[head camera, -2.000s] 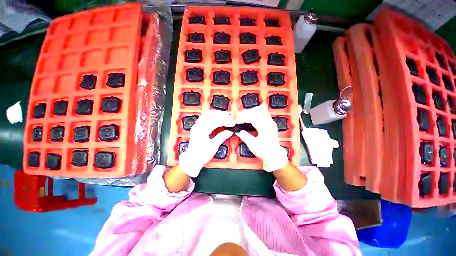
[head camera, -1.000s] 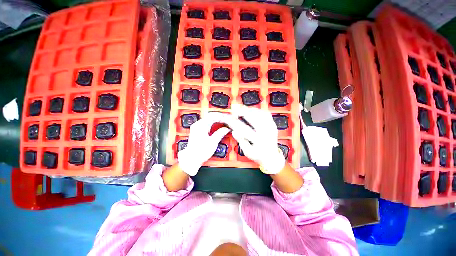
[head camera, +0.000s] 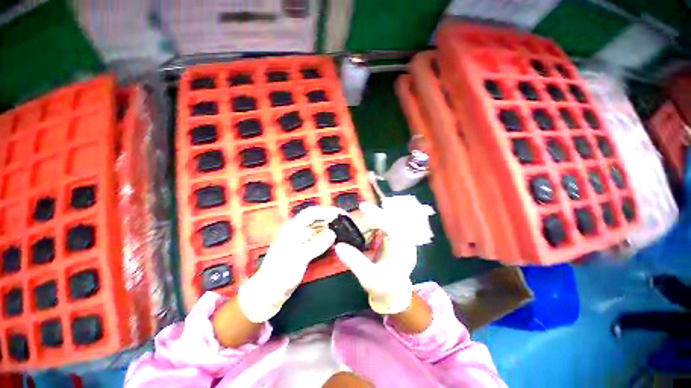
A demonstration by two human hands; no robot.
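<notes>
A black camera-like unit (head camera: pixel 348 232) is held between the fingertips of both gloved hands, above the lower right part of the middle foam tray (head camera: pixel 241 176). My left hand (head camera: pixel 284 265), in a white glove, grips its left side. My right hand (head camera: pixel 383 267), also gloved, holds its right side from below. The middle tray is orange-red, with black units in most pockets. An empty pocket (head camera: pixel 262 226) shows left of my left hand. The hands hide some pockets near the tray's front edge.
A partly empty tray (head camera: pixel 64 170) lies at left beside crinkled clear film (head camera: pixel 151 227). A tilted tray stack (head camera: pixel 485 144) stands at right. A white cloth (head camera: pixel 410 215), a dispenser bottle (head camera: pixel 407 173) and a second bottle (head camera: pixel 353 80) are beside the middle tray. A blue bin (head camera: pixel 549 295) is below right.
The view has turned to the right, so the trays appear further left. The black unit, hidden a second ago, now shows clearly between both hands. An empty pocket has come into view.
</notes>
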